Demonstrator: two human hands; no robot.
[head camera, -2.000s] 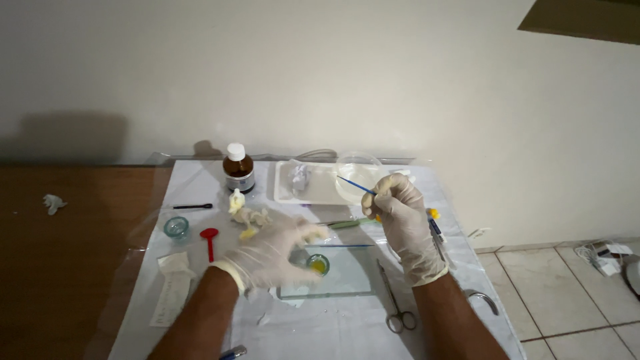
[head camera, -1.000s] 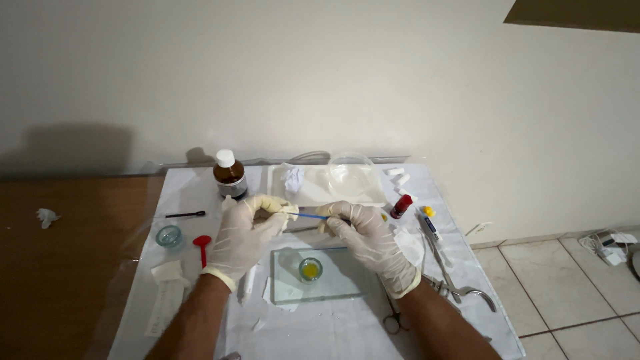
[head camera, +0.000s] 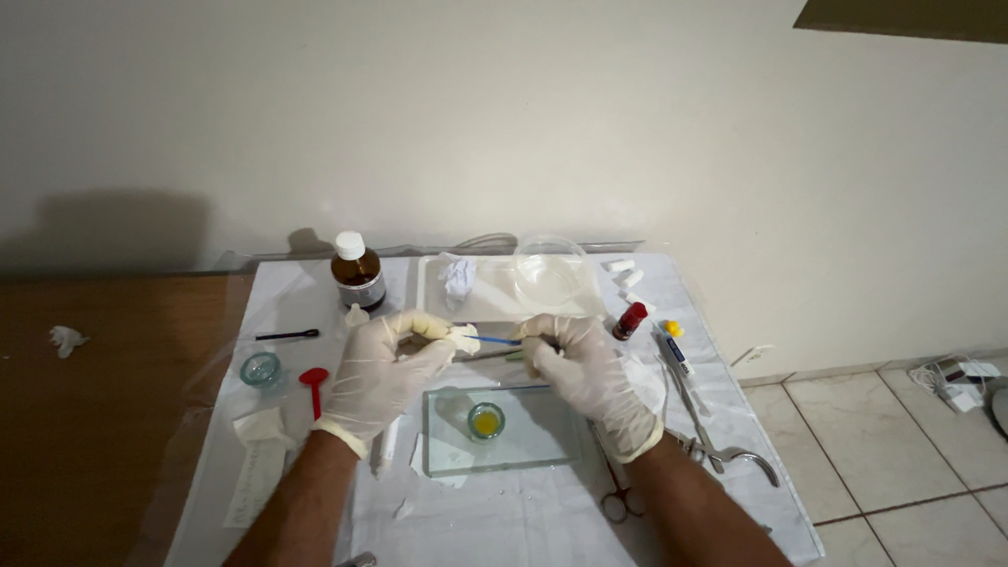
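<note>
My left hand (head camera: 386, 370), in a pale latex glove, pinches a small whitish piece (head camera: 465, 339) whose exact kind I cannot tell. My right hand (head camera: 579, 366), gloved too, grips a thin blue stick applicator (head camera: 492, 340), its tip pointing left against the whitish piece. Below and between the hands, a small glass dish (head camera: 486, 422) with yellow contents stands on a glass slab (head camera: 543, 449). A brown glass bottle with a white cap (head camera: 358, 276) stands behind my left hand.
A white tray (head camera: 496, 307) with crumpled paper (head camera: 457, 279) and a clear plastic bowl (head camera: 550, 272) lies behind. At left are an empty glass dish (head camera: 261, 369) and red spoon (head camera: 314, 386). At right are cotton rolls (head camera: 630, 277), a red-capped bottle (head camera: 630, 321), scissors (head camera: 618, 492) and metal instruments (head camera: 693, 413).
Two seconds ago my hands were apart, with the blue stick raised in the right one. They came together over the table, and the stick's tip now meets the whitish piece.
</note>
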